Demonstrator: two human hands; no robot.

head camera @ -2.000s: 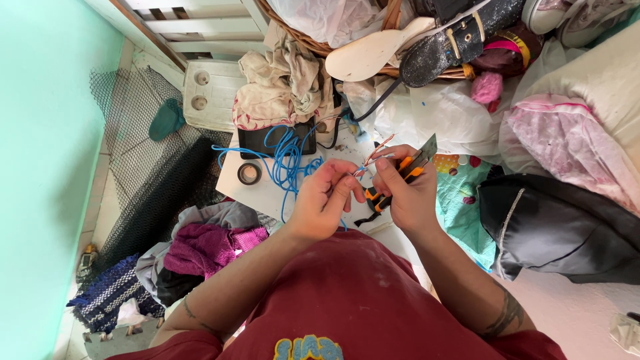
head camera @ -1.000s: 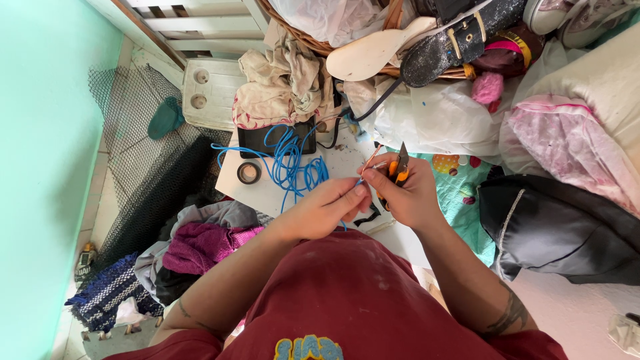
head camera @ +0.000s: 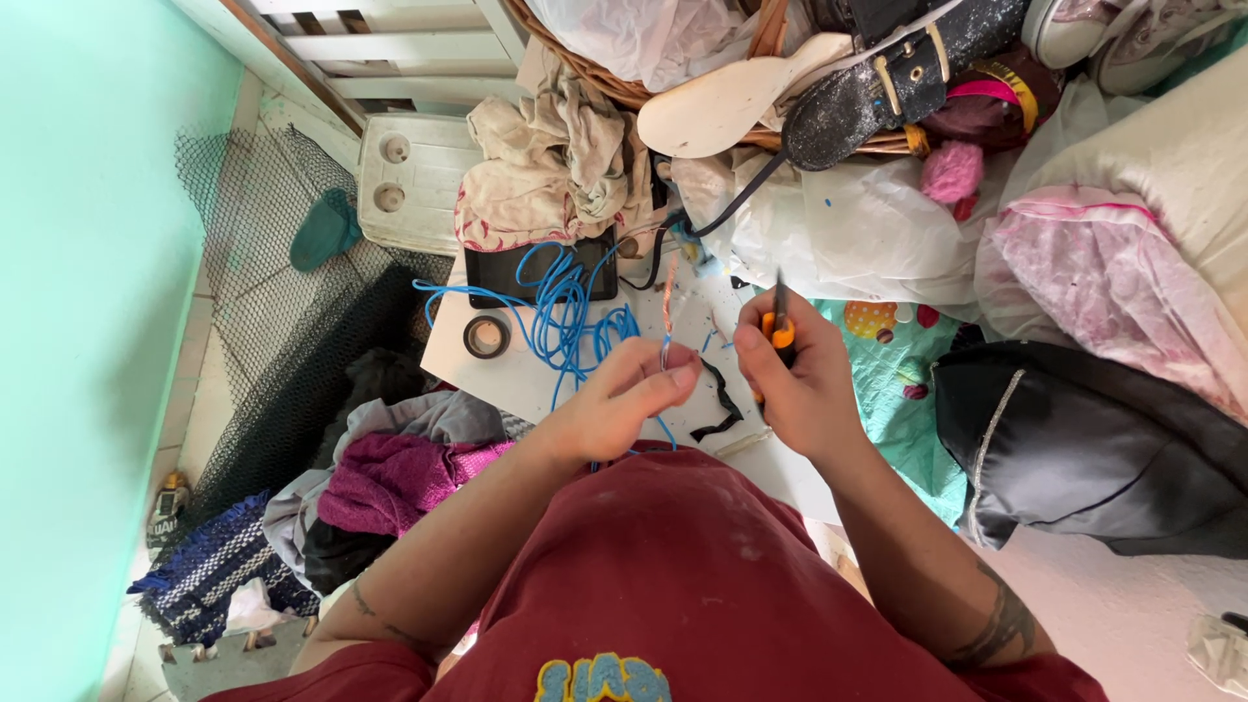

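Between its thumb and fingers my left hand (head camera: 639, 395) grips the end of a blue cable, whose stripped, twisted copper-coloured wires (head camera: 670, 297) point upward. To the right, apart from it, my right hand (head camera: 798, 375) is closed around a cutting tool with orange-and-black handles (head camera: 780, 331); its dark tip points up. Whether its jaws are open is hidden. The loose coil of blue cable (head camera: 561, 312) lies on the white surface, partly over a black tray-like object (head camera: 492, 276). A roll of black tape (head camera: 487, 336) lies left of the coil. A black strip (head camera: 720, 405) and small blue scraps lie between my hands.
A beige cloth (head camera: 556, 166) is heaped behind the cable. Beyond are a wicker basket (head camera: 604, 78), a wooden spoon-shaped piece (head camera: 721, 102) and plastic bags (head camera: 848, 224). A black bag (head camera: 1092, 448) sits at right; clothes (head camera: 390, 478) and black netting (head camera: 283, 390) lie at left.
My hands were together at the wires and are now apart, the left with the cable, the right with the cutting tool. The twisted wires now stand up in plain view.
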